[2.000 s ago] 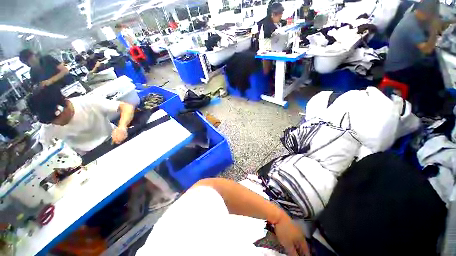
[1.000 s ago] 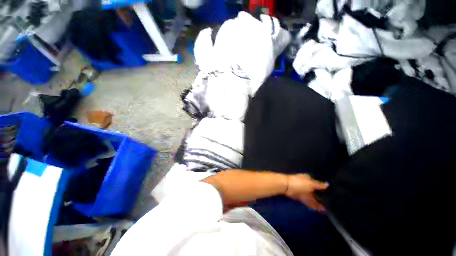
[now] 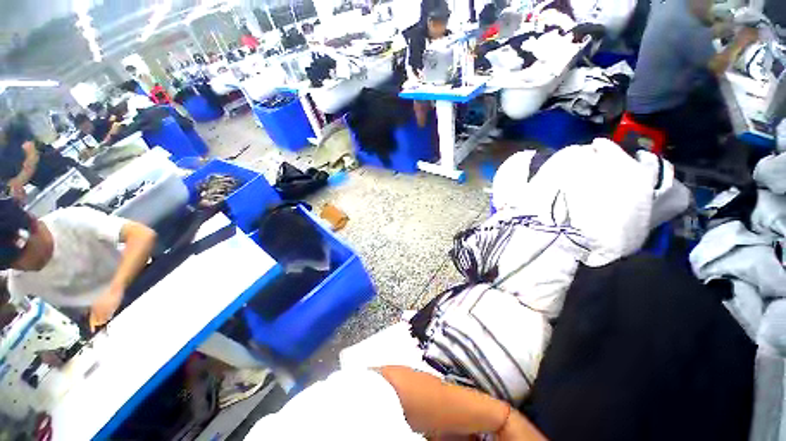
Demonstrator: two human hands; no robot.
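My left forearm reaches right along the bottom of the view, with a thin band at the wrist. Only the start of my left hand [image 3: 522, 428] shows; its fingers are cut off by the bottom edge, so its hold cannot be told. A large black fabric pile [image 3: 646, 344] lies just right of the wrist. Striped white fabric bundles [image 3: 491, 336] lie behind the forearm. My right hand is not in view.
A white table with a blue edge [image 3: 185, 323] stands at left, with a seated person in a light shirt. Blue bins [image 3: 332, 301] with dark fabric stand beyond it. White bundles [image 3: 603, 198] lie behind the black pile. Other workers sit or stand farther back.
The view swung down to the right, then back up to the left. My left hand, seen at the black fabric one second ago, is now mostly below the bottom edge.
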